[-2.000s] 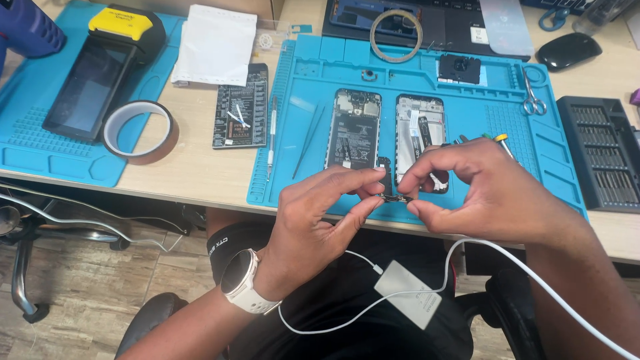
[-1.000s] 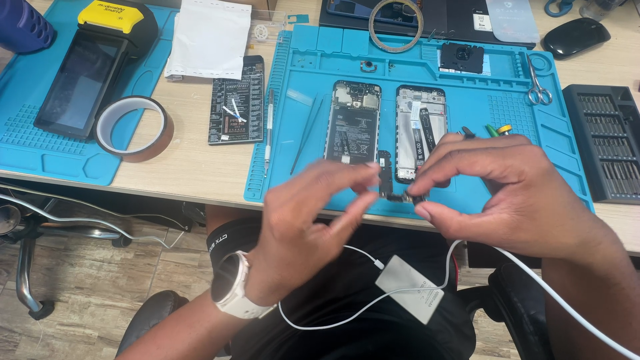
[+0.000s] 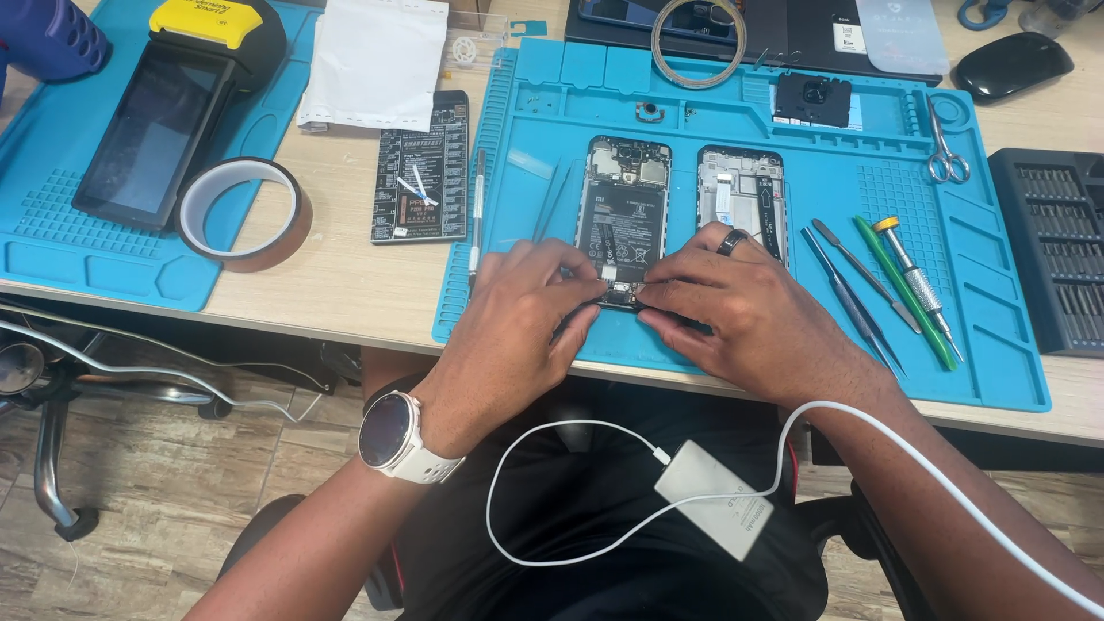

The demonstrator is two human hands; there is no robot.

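Note:
An opened smartphone with its battery exposed [image 3: 634,216] lies on a blue silicone repair mat [image 3: 552,129]. My left hand [image 3: 526,319] is at the lower left corner of this phone, thumb and index fingertips at its edge. At the lower right corner, the fingertips of my right hand [image 3: 733,302] touch a small circuit board [image 3: 621,293] at the phone's bottom end. Whether either hand grips the board cannot be told. A second phone frame [image 3: 742,185] with a loose flex cable [image 3: 765,207] lies just to the right, partly behind my right hand.
Right of my hand lie tweezers [image 3: 854,302], a metal spudger [image 3: 867,276], a green pry tool [image 3: 906,293] and a screwdriver [image 3: 918,276]. Farther right are scissors [image 3: 947,155] and a bit case [image 3: 1061,250]. A tape roll [image 3: 246,216] stands at left. A white cable [image 3: 862,414] crosses my right forearm.
Both hands have moved forward from the mat's front edge to the bottom end of the left phone. The small dark part they held in front of the phones is no longer seen there.

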